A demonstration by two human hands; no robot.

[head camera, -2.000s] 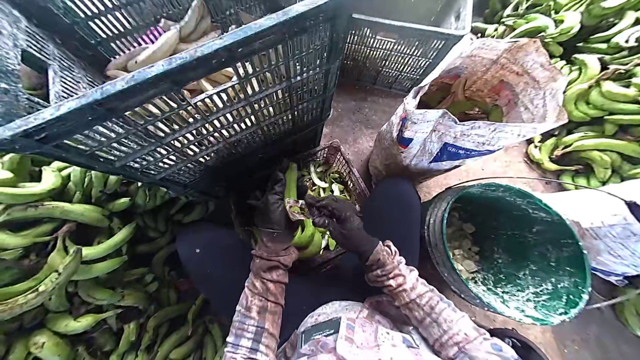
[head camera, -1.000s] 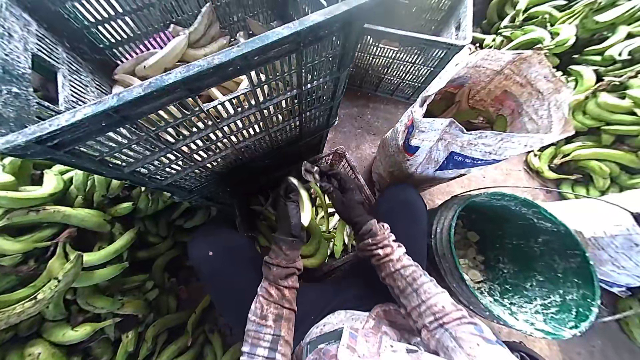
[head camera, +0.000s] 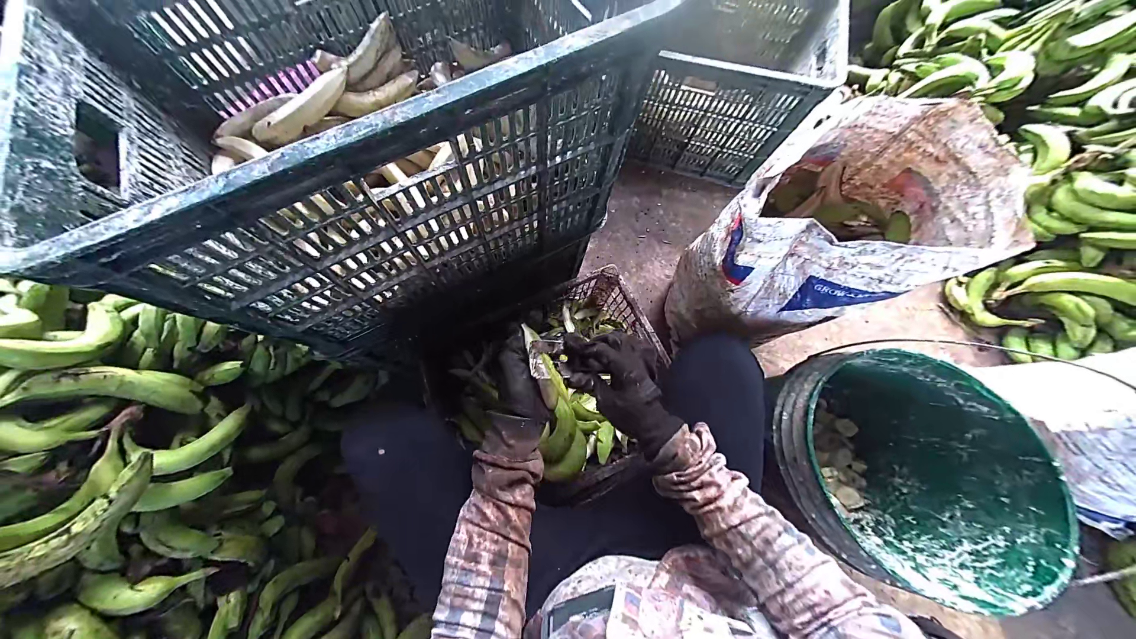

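Note:
Both my hands are in dark gloves over a small crate (head camera: 652, 319) between my legs. My left hand (head camera: 522, 382) is closed around a partly peeled plantain (head camera: 550, 377). Against the plantain's upper part, my right hand (head camera: 617, 377) has a small metal blade (head camera: 548, 348) between its fingers; its handle is hidden. Green plantains (head camera: 564, 444) and strips of peel (head camera: 605, 439) lie in the crate below my hands. Up and to the left, a large dark green plastic crate (head camera: 497, 98) holds peeled plantains (head camera: 302, 106).
Unpeeled green plantains (head camera: 98, 382) are heaped at the left, others (head camera: 1083, 204) at the upper right. An open woven sack (head camera: 754, 275) with peels stands right of the small crate. A green bucket (head camera: 958, 479) with pale slices stands at the right. Another crate (head camera: 719, 115) stands behind.
A second ago my hands were a little apart, with pale plantain flesh showing at my left hand. Now they are close together at the plantain.

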